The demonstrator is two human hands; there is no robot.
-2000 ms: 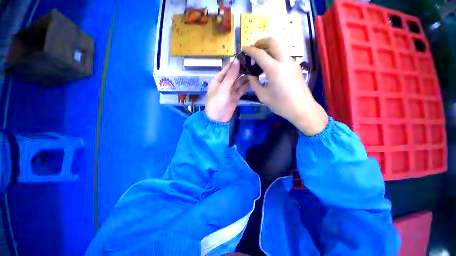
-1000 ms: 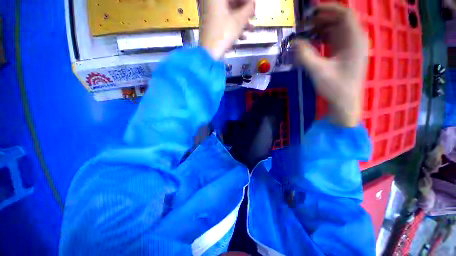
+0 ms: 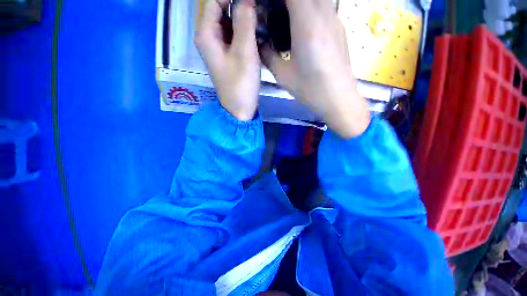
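A black round electronic unit (image 3: 274,26) shows between my two hands at the top edge of the view, partly hidden by my fingers. My left hand (image 3: 231,55) is at its left side, with fingers bent around it. My right hand (image 3: 318,63) covers its right side. Both hands hold the unit above the front of the white bench machine (image 3: 190,95). Fine detail of the unit is blurred.
A yellow perforated fixture plate (image 3: 384,43) lies on the machine at the right. Stacked red foam trays (image 3: 482,167) with square pockets stand further right. A blue plastic stool (image 3: 20,150) is on the blue floor (image 3: 110,133) at the left.
My right hand has moved left from beside the foam tray and joined my left hand over the machine. The view has shifted, so the machine and trays lie further right.
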